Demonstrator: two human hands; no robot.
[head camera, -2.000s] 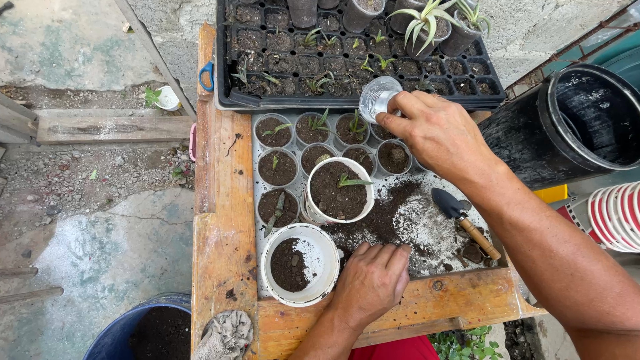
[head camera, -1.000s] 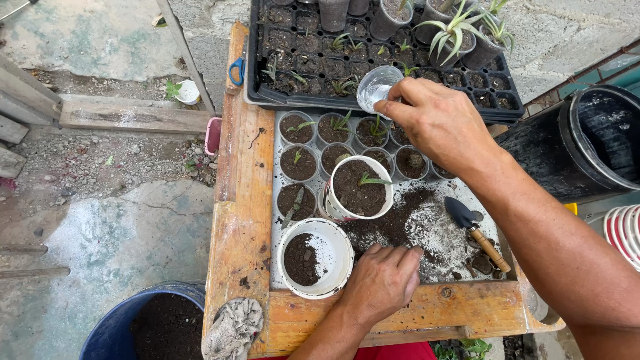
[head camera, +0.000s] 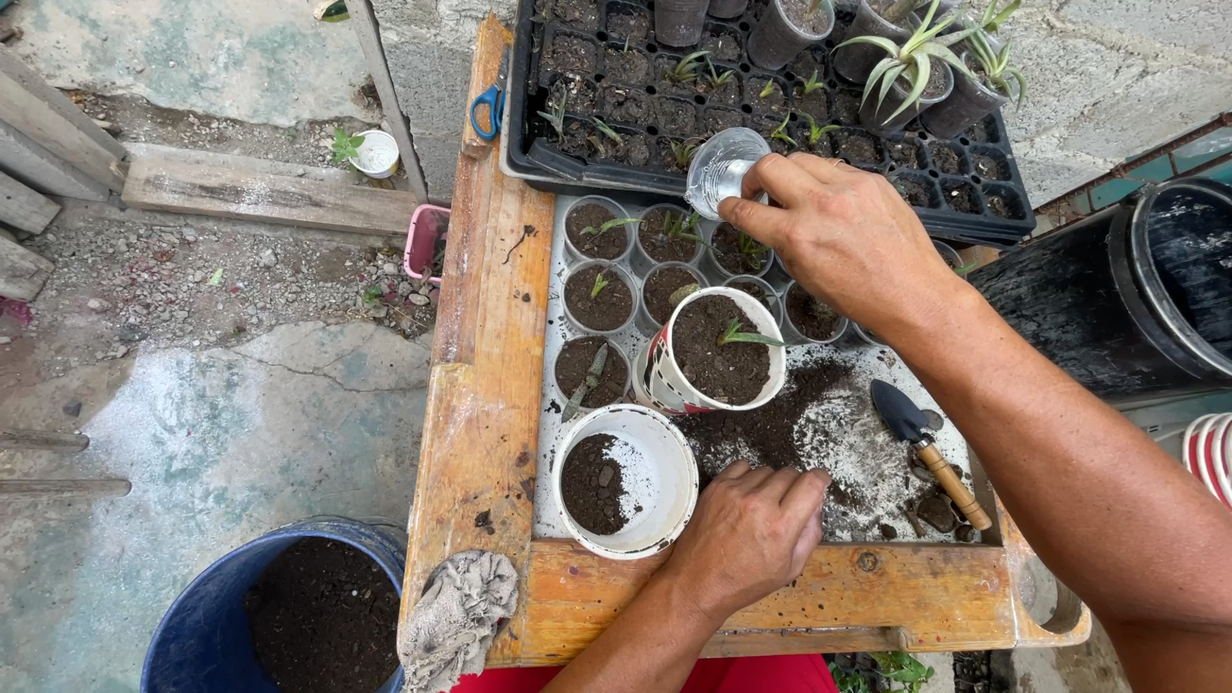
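Note:
My right hand (head camera: 837, 221) grips a clear plastic cup (head camera: 720, 166) by its rim, tilted above the small potted seedlings and the front edge of the black seedling tray (head camera: 616, 178). My left hand (head camera: 756, 525) rests with curled fingers on the soil-strewn tabletop; whether anything lies under it is hidden. Left of it is a white tub (head camera: 679, 481) partly filled with soil. Behind that, a red-and-white cup (head camera: 664, 371) of soil holds one small green plant (head camera: 746, 335). Clear cups with soil and seedlings (head camera: 599, 294) stand around it.
A hand trowel (head camera: 929, 438) with a wooden handle lies at the right. A grey rag (head camera: 460, 616) hangs over the near left corner. Blue scissors (head camera: 489, 108) are by the tray. A blue bucket of soil (head camera: 168, 626) stands at lower left, a black bucket (head camera: 1068, 289) at right.
The view has shifted, so the table sits further right. My right hand still holds the clear cup near the tray's front edge, and my left hand stays on the tabletop.

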